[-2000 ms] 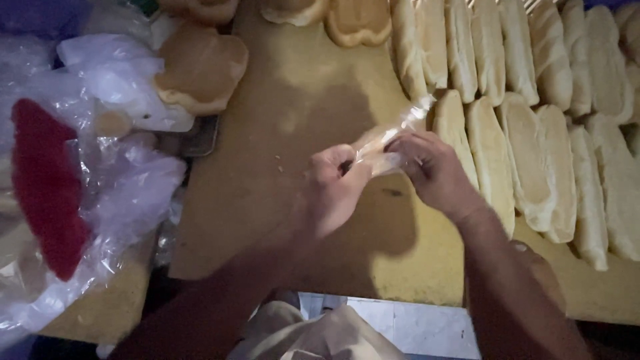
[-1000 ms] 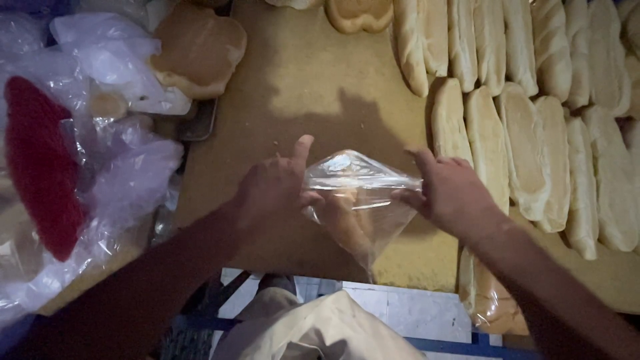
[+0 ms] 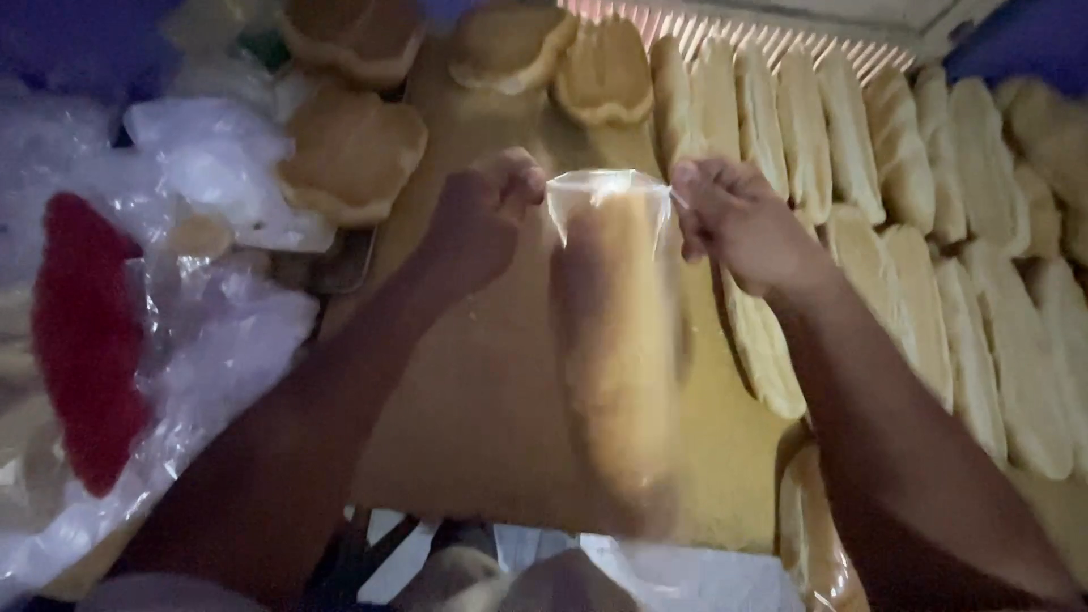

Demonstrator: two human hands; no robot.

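A clear plastic bag (image 3: 565, 212) hangs upright by its top edge between my two hands. A long bread loaf (image 3: 629, 365) is inside it, blurred by motion. My left hand (image 3: 493, 204) pinches the bag's upper left corner, and my right hand (image 3: 731, 212) pinches the upper right corner. The bag's lower end is near the front edge of the yellow tabletop (image 3: 459, 425). Just beyond my right hand lie rows of long loaves (image 3: 850, 127).
Left lie crumpled plastic bags (image 3: 204, 153) and a red cloth-like item (image 3: 89, 340). Wide flat breads (image 3: 353, 153) sit at the back left. A wrapped loaf (image 3: 812, 527) rests at the front right edge, partly behind my right forearm. A pink slatted surface (image 3: 765, 47) lies behind the loaves.
The bag, earlier slack and bunched between my hands, now hangs at length with the loaf upright in it. My hands are nearer each other than one second ago. The view has shifted.
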